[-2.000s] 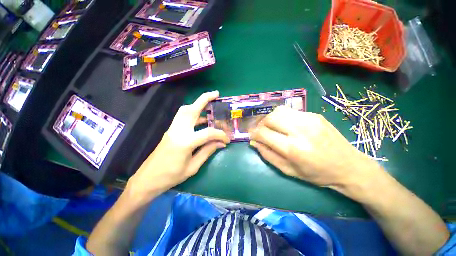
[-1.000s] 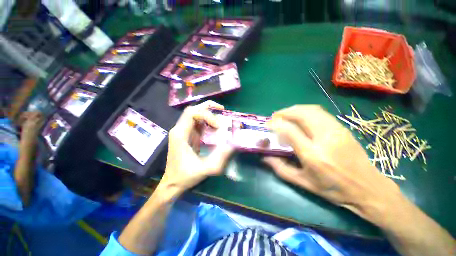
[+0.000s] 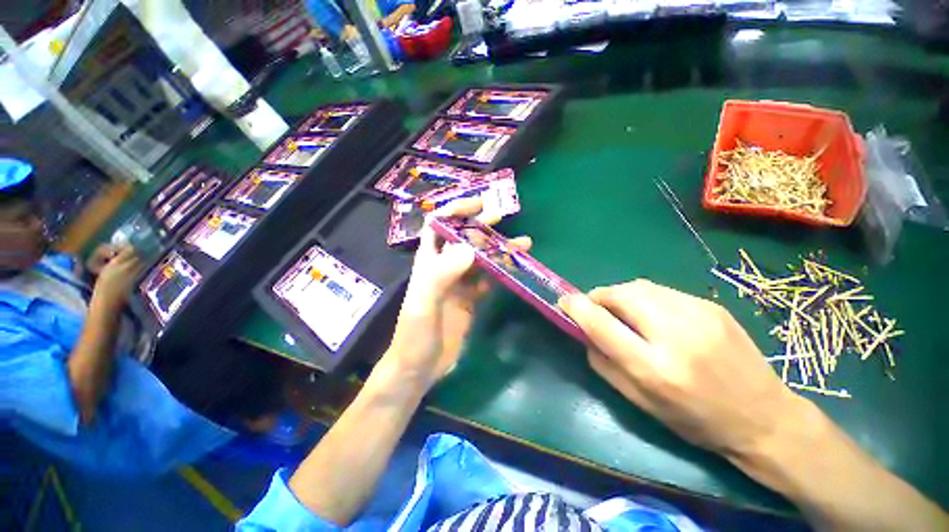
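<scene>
A phone frame (image 3: 526, 276) with a pink-red rim is held between my two bare hands above the green bench mat. It is tilted nearly edge-on, so most of its inside is hidden. My left hand (image 3: 442, 291) grips its upper left end, near the foam tray. My right hand (image 3: 676, 364) grips its lower right end with thumb and fingers. No swab can be made out in my right fingertips.
A black foam tray (image 3: 349, 231) with phone frames, one lying askew, stands at left. Another frame-filled tray (image 3: 273, 234) lies beyond it. An orange-red bin (image 3: 853, 187) of swabs, a clear bag (image 3: 897, 192), loose swabs (image 3: 822, 312) and a thin tool (image 3: 685, 218) lie right. A person (image 3: 73, 343) sits far left.
The phone frame has turned from lying nearly flat to almost edge-on, its right end now lower. Both hands still hold it. The view has shifted, showing more of the person at left.
</scene>
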